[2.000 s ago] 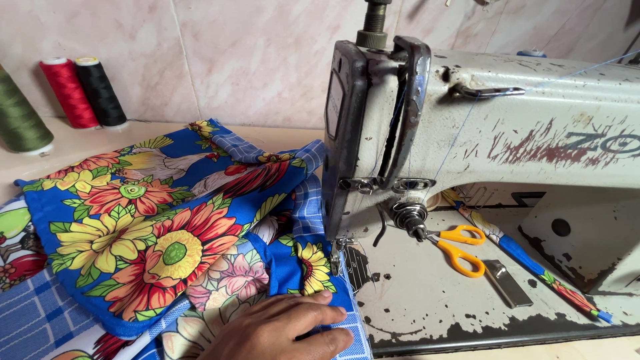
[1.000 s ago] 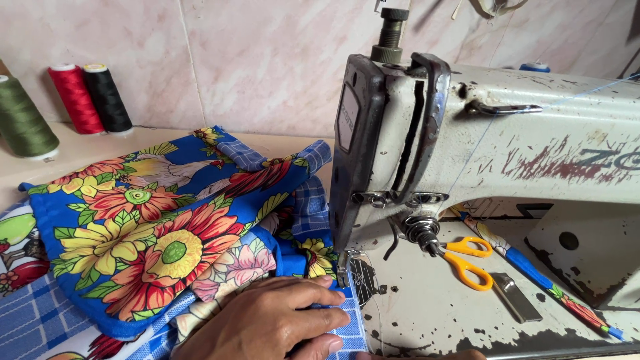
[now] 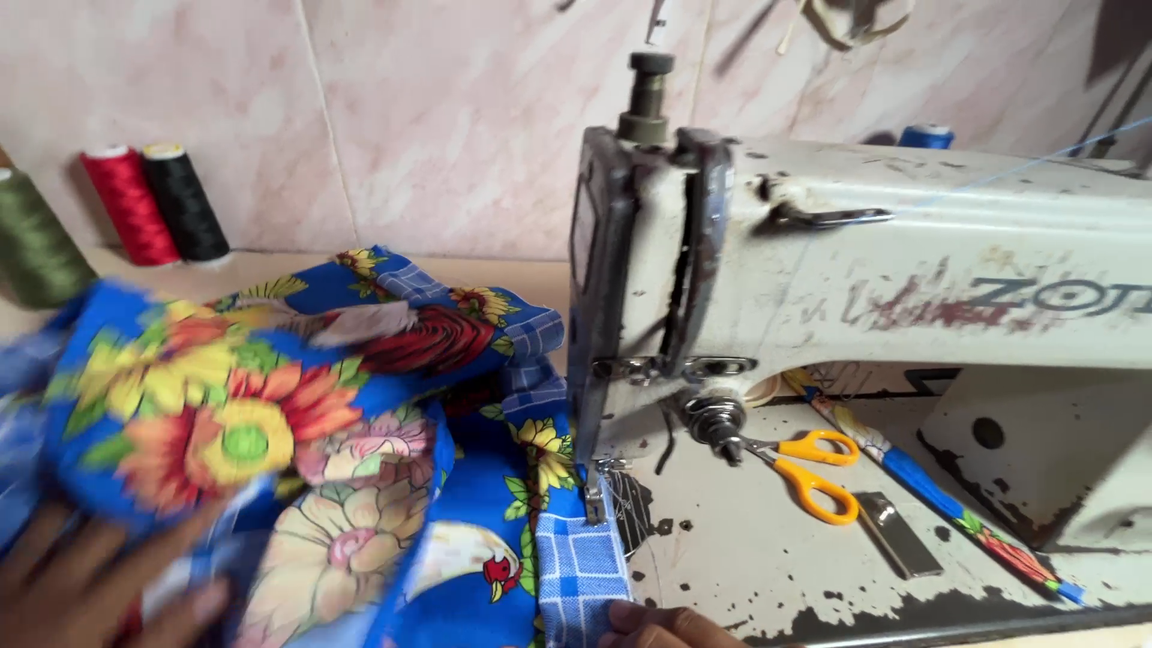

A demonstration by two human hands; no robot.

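Blue floral cotton fabric (image 3: pixel 477 468) with a blue checked edging strip (image 3: pixel 580 553) runs under the presser foot (image 3: pixel 594 504) of a worn white Zoje sewing machine (image 3: pixel 900 270). At the lower left my left hand (image 3: pixel 99 576), blurred, has its fingers spread against a raised fold of the fabric; whether it grips the cloth is unclear. My right hand (image 3: pixel 670 625) shows only in part at the bottom edge, its fingertips at the lower end of the checked strip. The grip of that hand is cut off by the frame.
Orange-handled scissors (image 3: pixel 814 477), a small metal piece (image 3: pixel 900 535) and a narrow floral fabric strip (image 3: pixel 945 495) lie on the machine bed. Green (image 3: pixel 36 243), red (image 3: pixel 130 207) and black (image 3: pixel 184 207) thread cones stand by the wall at left. A blue spool (image 3: pixel 927 137) is behind the machine.
My left hand has moved left from beside the presser foot, and the floral fabric there is lifted and shifted, uncovering more cloth beneath. My right hand has come into clearer view at the strip.
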